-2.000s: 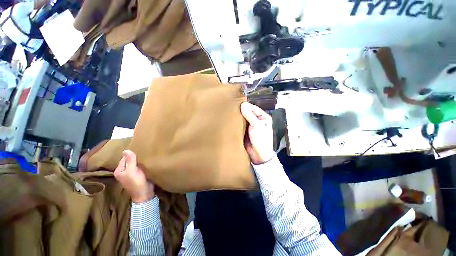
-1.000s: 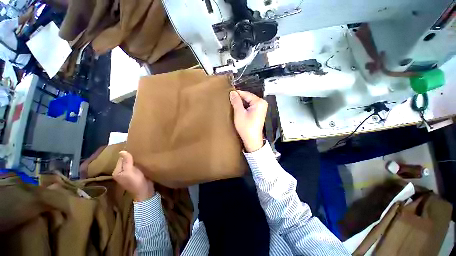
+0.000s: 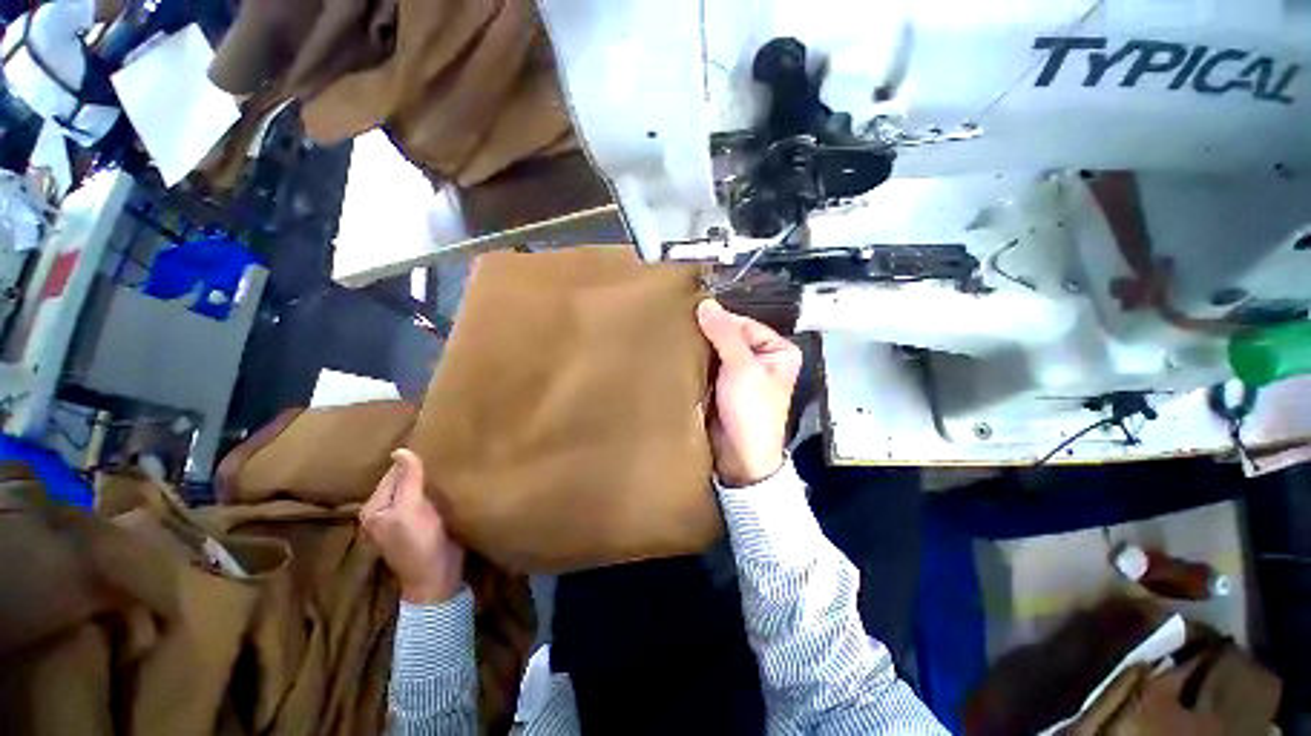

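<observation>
A brown bag body (image 3: pixel 575 403), a roughly square panel, lies in front of me with its top right corner at the needle area (image 3: pixel 715 273) of the white sewing machine (image 3: pixel 920 86). My left hand (image 3: pixel 414 529) grips its lower left edge, thumb on top and fingers hidden under it. My right hand (image 3: pixel 752 391) pinches its right edge just below the needle area, thumb on top. The needle tip itself is too small to make out.
Heaped brown bag bodies lie at lower left (image 3: pixel 130 618) and upper left (image 3: pixel 475 86). A green spool (image 3: pixel 1274 350) is at the right edge. A bin at lower right holds a brown-red bottle (image 3: pixel 1172 572) and brown pieces. A blue item (image 3: pixel 199 273) sits at left.
The view has shifted, so the machine appears lower and further right than one second ago. Both hands keep their grip on the bag body. Its left edge slants more.
</observation>
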